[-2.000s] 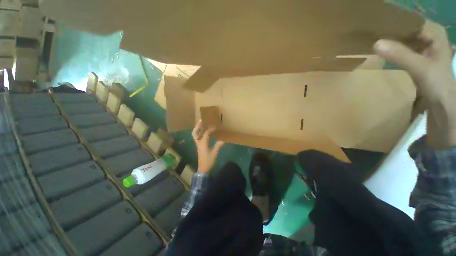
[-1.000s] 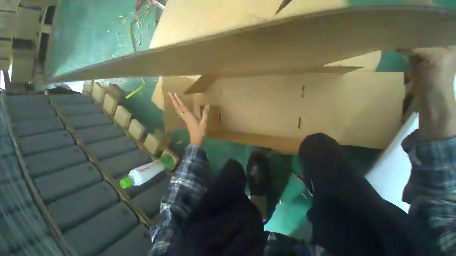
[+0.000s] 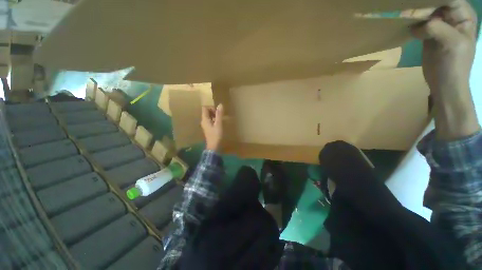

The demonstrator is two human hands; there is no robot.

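Observation:
A part-folded brown box (image 3: 275, 113) lies in front of my knees, its low near wall standing and two dark locking slots showing in its base. Its large lid panel (image 3: 211, 42) is raised across the top of the view. My left hand (image 3: 213, 125) is at the left end of the box, its thumb and fingers closed on an end flap (image 3: 221, 96). My right hand (image 3: 444, 39) grips the right edge of the lid panel. Part of the far wall is hidden behind the lid panel.
Dark grey goods (image 3: 79, 205) in clear wrap stand on the left. A white bottle (image 3: 154, 182) with a green cap lies on their edge. A white sheet (image 3: 412, 184) is at the right. Other brown board lies on the green floor (image 3: 301, 224) beyond the box.
The lid panel has tilted, and its broad face shows again. My left hand has gone from spread open to pinching the end flap. My right hand has moved up with the panel edge.

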